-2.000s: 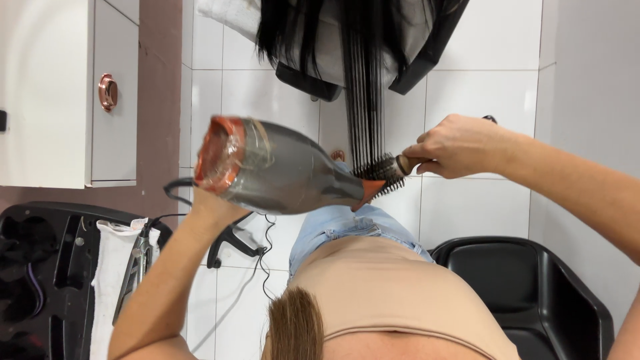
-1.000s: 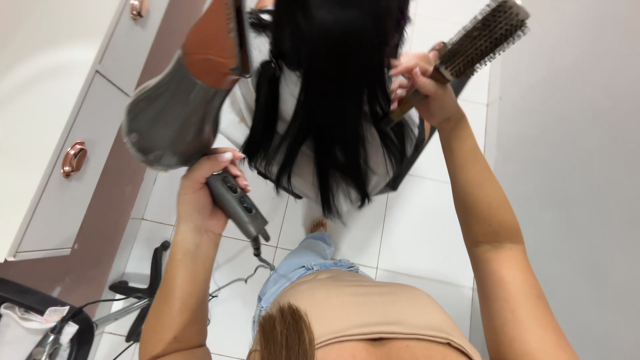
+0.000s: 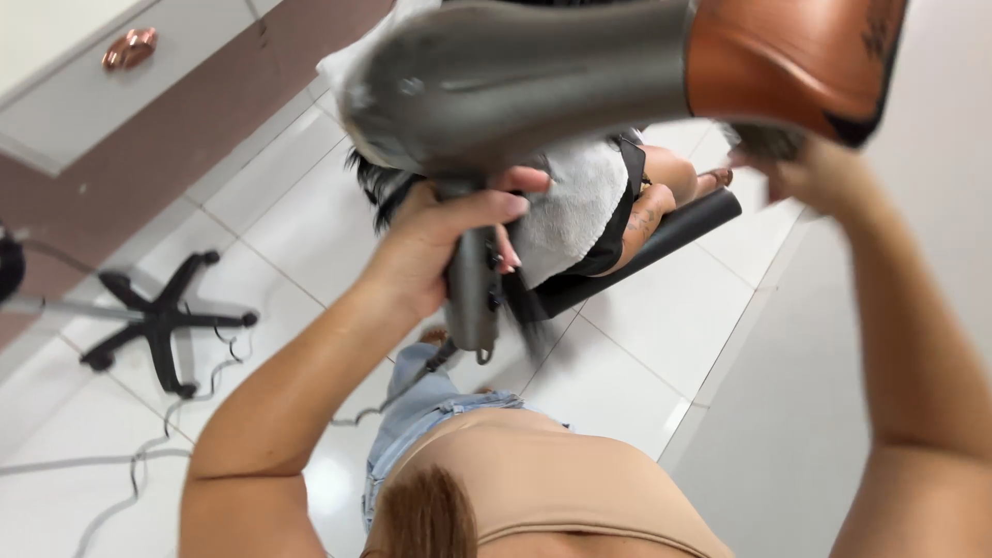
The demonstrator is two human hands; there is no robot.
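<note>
A grey hair dryer (image 3: 527,85) with an orange nozzle (image 3: 790,62) spans the upper part of the view. My left hand (image 3: 457,225) grips its handle, and the nozzle points right. At the upper right, my right hand (image 3: 814,174) is closed around a round hairbrush (image 3: 763,141), blurred and partly hidden behind the nozzle. Below the dryer sits a person with a white towel (image 3: 577,209) over the shoulders. Dark hair (image 3: 380,186) shows left of the towel; the person's head is hidden by the dryer.
A black chair armrest (image 3: 643,252) runs beside the seated person. A wheeled chair base (image 3: 163,314) stands on the tiled floor at left, with a power cord (image 3: 167,426) trailing near it. A white drawer unit (image 3: 178,85) is at upper left, a grey wall (image 3: 790,387) at right.
The dryer's nozzle, pointing up a second ago, now points right, with the dryer in front of the person's head. Both hands keep their tools. The view has turned.
</note>
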